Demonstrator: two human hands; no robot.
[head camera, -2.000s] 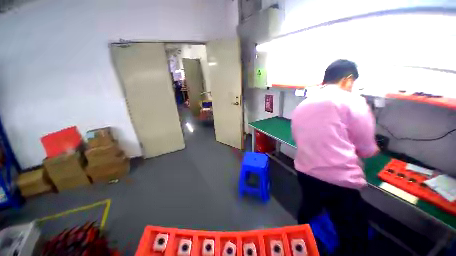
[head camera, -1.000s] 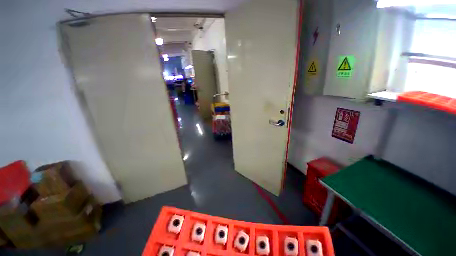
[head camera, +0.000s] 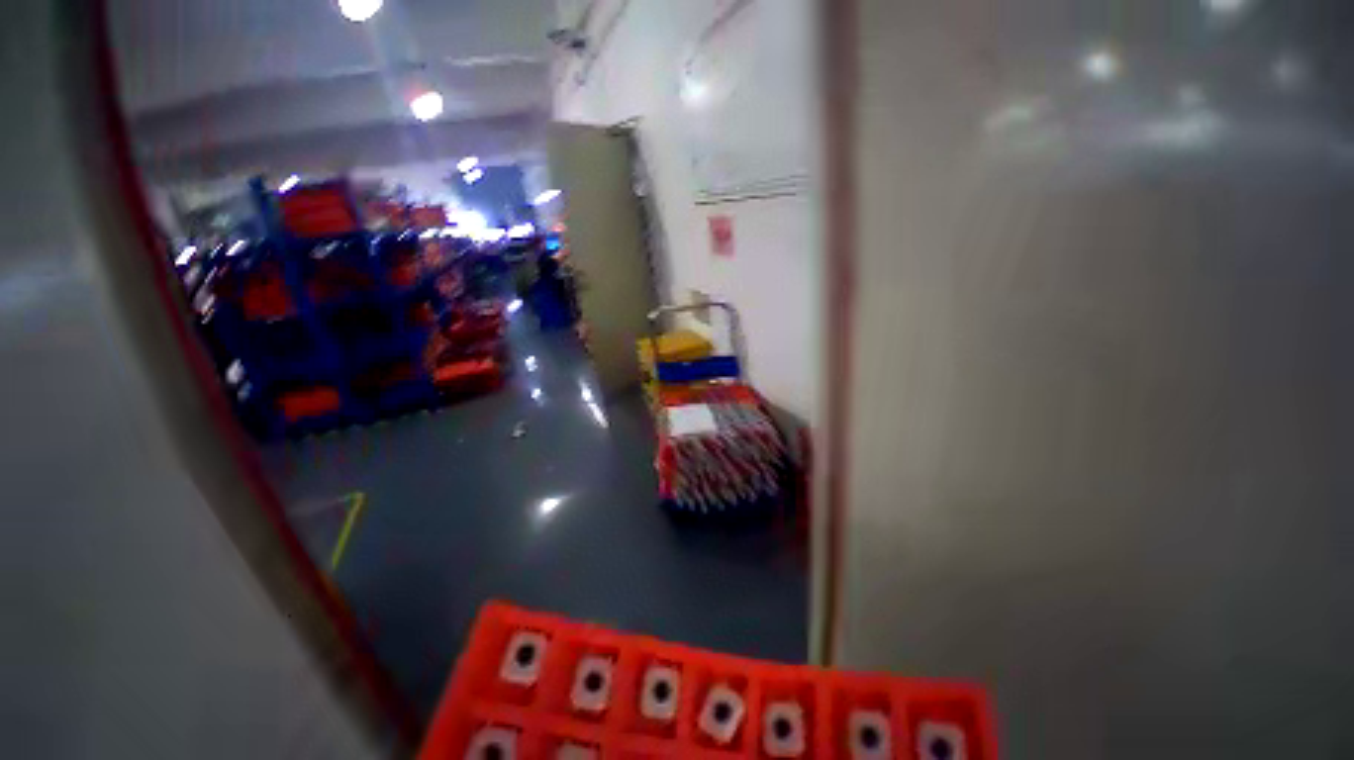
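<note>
An orange-red compartment tray (head camera: 624, 649) is at the bottom middle of the head view, cut off by the lower edge. Its far row of square pockets holds several pale watch bodies (head camera: 723, 713) with dark round centres, one per pocket. Part of a second row shows at the lower left of the tray, with another watch body (head camera: 495, 744). Both of my hands are out of the picture, so how the tray is held is hidden.
Blurred door panels stand close at left (head camera: 89, 490) and right (head camera: 1084, 371). Beyond the opening are a trolley (head camera: 720, 446) stacked with trays, blue racks (head camera: 349, 319) with orange-red trays, another open door (head camera: 606, 253), and a yellow floor line (head camera: 349, 532).
The doorway has come much closer and its panels now flank the view. The boxes, green bench and person in pink have left the picture. The tray stays at the bottom.
</note>
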